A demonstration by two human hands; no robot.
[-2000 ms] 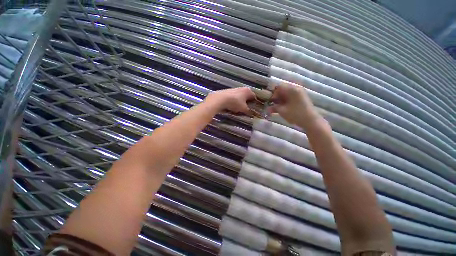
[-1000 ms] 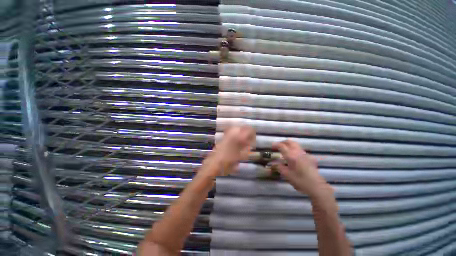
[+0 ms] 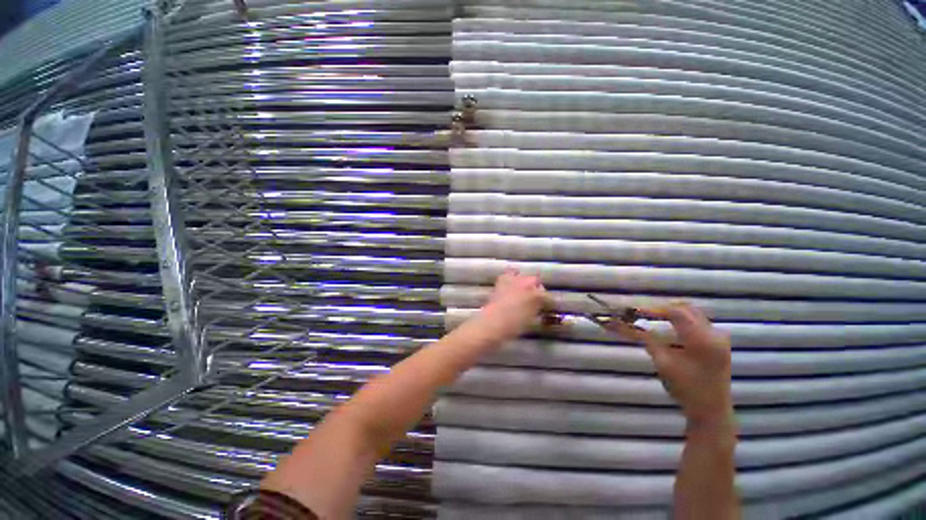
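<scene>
White padded tubes (image 3: pixel 650 218) lie in parallel rows, and bare shiny steel tubes (image 3: pixel 345 208) run on to their left. My right hand (image 3: pixel 696 355) is closed on a small plier-like or scissor-like tool (image 3: pixel 619 313), with its thin jaws apart and pointing left. My left hand (image 3: pixel 516 303) is bunched low over the padded tubes, left of the tool. A small dark, brassy clip (image 3: pixel 551 319) lies by its fingertips; whether the fingers grip it is hidden.
An open metal frame (image 3: pixel 168 223) of flat bars stands at the left over crossed lattice wires (image 3: pixel 228 193). Two small dark clips, one of them higher (image 3: pixel 469 102), sit at the ends of the padding farther up. Pale padded material (image 3: pixel 56 152) shows at the far left.
The view has turned and shifted, showing more of the frame at the left. My hands are farther apart, and the tool now shows clearly in my right hand.
</scene>
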